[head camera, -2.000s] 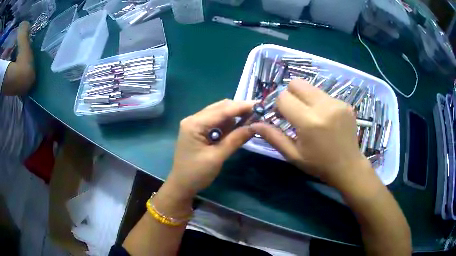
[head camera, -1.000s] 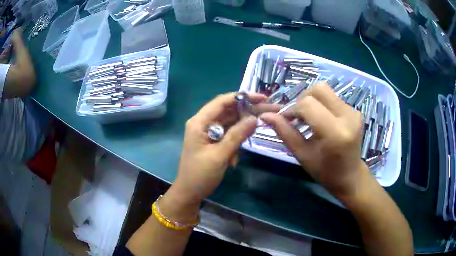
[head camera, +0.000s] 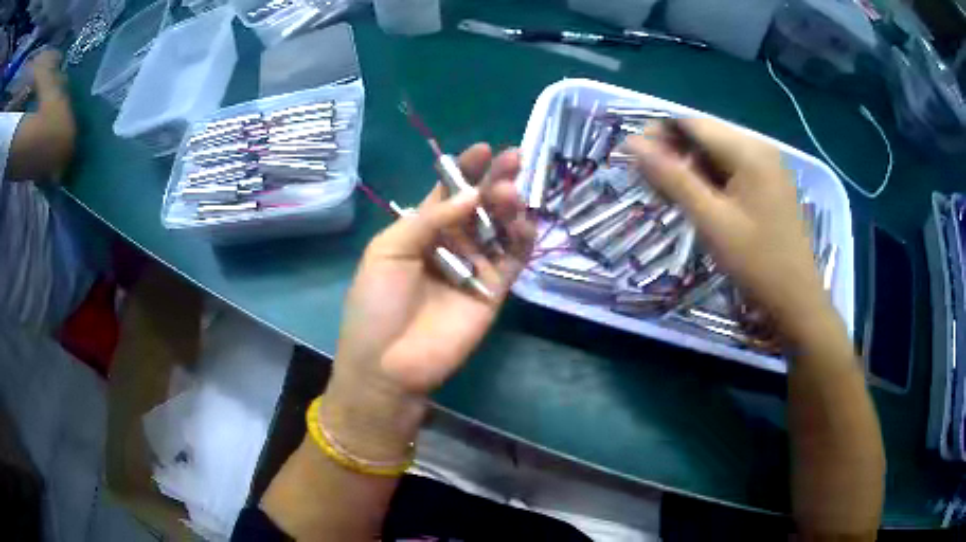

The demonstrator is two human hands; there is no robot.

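Observation:
My left hand (head camera: 418,286) is turned palm up left of the white parts tray (head camera: 542,116) and holds a few wired metal cylinders (head camera: 458,265), their thin red leads pointing up and left. My right hand (head camera: 731,212) is blurred above the tray with fingers apart; whether it holds anything cannot be told. Loose silver cylinders with red leads fill the tray. The clear packing box (head camera: 265,224) stands to the left with cylinders laid in rows.
A flat grey scale (head camera: 309,61) and an empty clear box (head camera: 178,79) stand behind the packing box. A pen (head camera: 593,38), white cable (head camera: 816,150) and smartphone (head camera: 890,307) surround the tray. Stacked trays (head camera: 948,318) stand far right. A person's arm (head camera: 45,127) is at left.
My left hand has opened from its pinch and turned palm up, showing the cylinders. My right hand has parted from it and moved right and up over the tray.

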